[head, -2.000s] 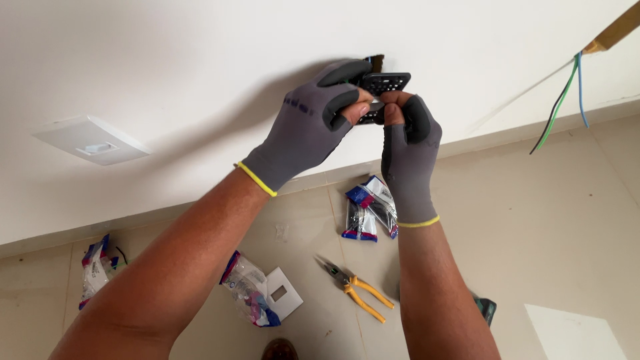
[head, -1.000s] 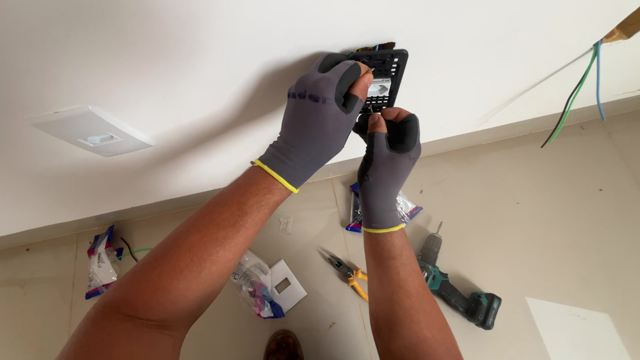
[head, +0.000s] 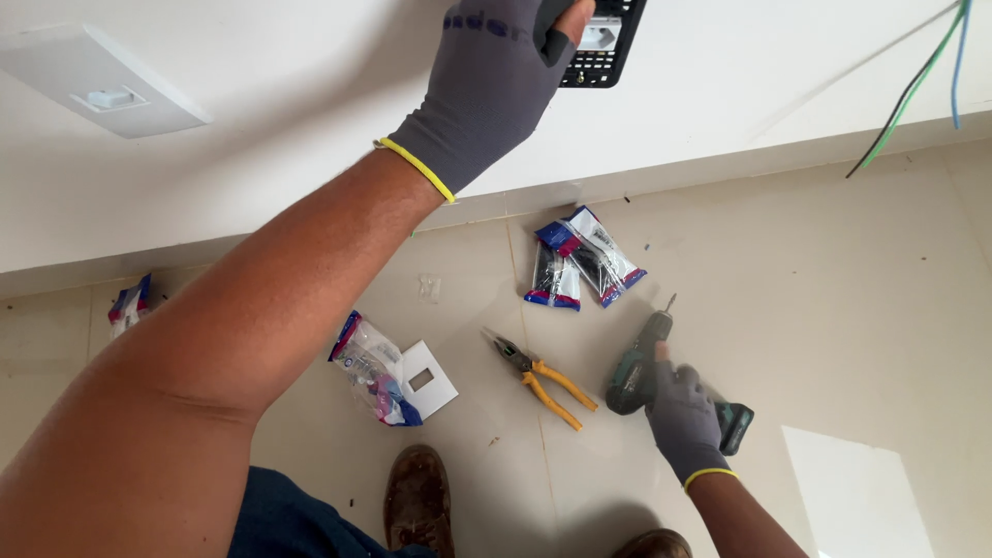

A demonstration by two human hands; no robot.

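Note:
My left hand [head: 504,74], in a grey work glove, is at the black mounting frame [head: 604,70] on the wall; its fingertips are partly cut off by the top edge. A white socket module [head: 603,35] sits in the frame, and a screw shows below it. Down on the floor, my gloved right hand [head: 683,415] is around the handle of a green and black cordless drill [head: 632,376] with a bit in its chuck. Yellow-handled pliers [head: 535,372] lie to the left of the drill.
On the floor are sealed packets [head: 593,256], an opened plastic packet [head: 376,372] and a white cover plate [head: 430,381]. A finished wall plate [head: 108,89] is at the left. Green, black and blue wires [head: 903,108] hang at the upper right. My boots [head: 418,496] stand below.
My right hand has left the black frame and moved down to the drill on the floor, taking hold of its handle. My left hand stays at the frame.

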